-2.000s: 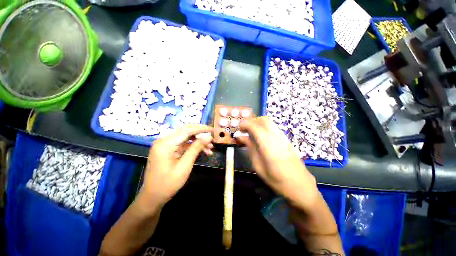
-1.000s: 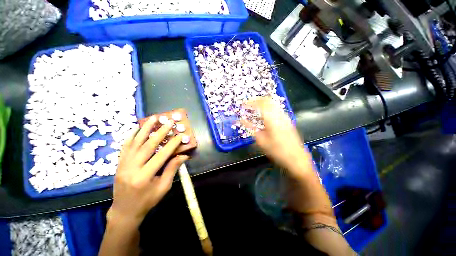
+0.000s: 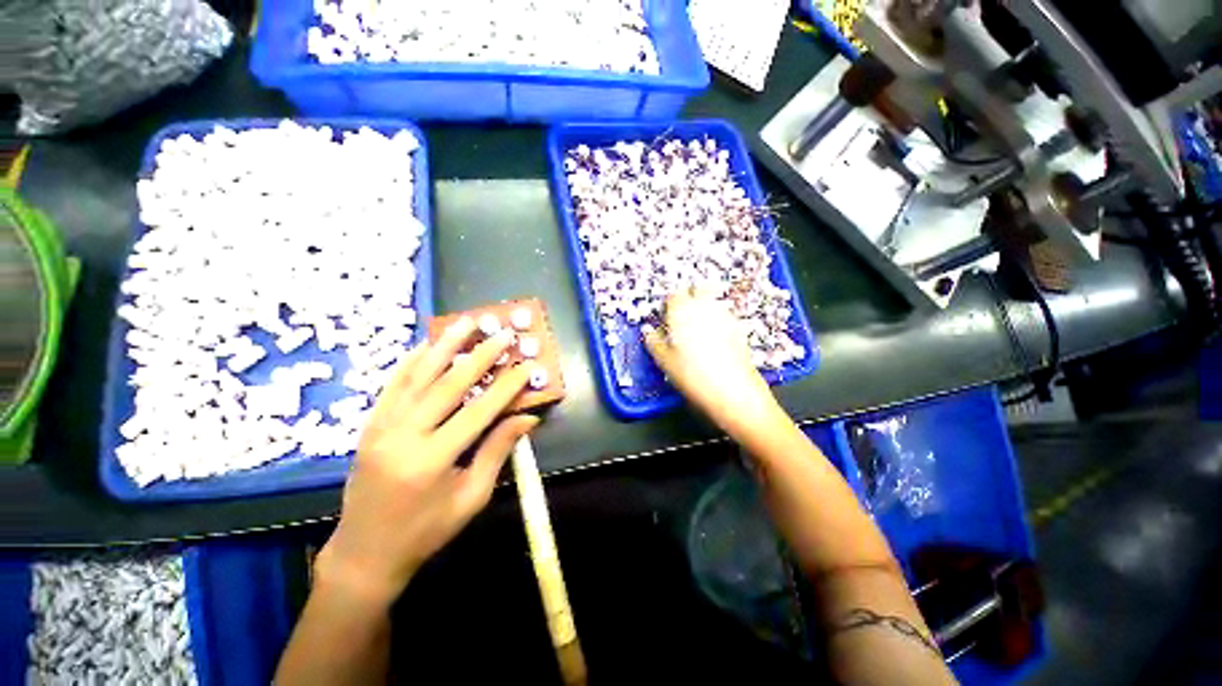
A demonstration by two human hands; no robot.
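The reddish-brown loading fixture [image 3: 547,351] lies on the bench between two trays, with round white parts in its visible holes. Its pale yellow handle [image 3: 541,556] points down toward me. My left hand [image 3: 436,429] lies over the fixture's left side, fingers spread on its top, hiding several holes. My right hand [image 3: 704,355] reaches into the right parts tray [image 3: 805,326], fingertips down among the small whitish and pinkish-brown insert pieces [image 3: 657,215]. Whether its fingers hold a piece is hidden. The left parts tray [image 3: 121,402] holds white plastic housings [image 3: 275,228].
The rear blue bin [image 3: 509,97] holds white parts. The metal bench press [image 3: 925,174] stands at right, a perforated sheet [image 3: 740,40] behind the right tray. A plastic bag [image 3: 121,60] and green fan rim [image 3: 56,308] are at left. Blue bins sit below the bench edge.
My view has swung right since the oldest frame. My left hand has come over the fixture. My right hand has moved from the fixture into the right tray and is still there.
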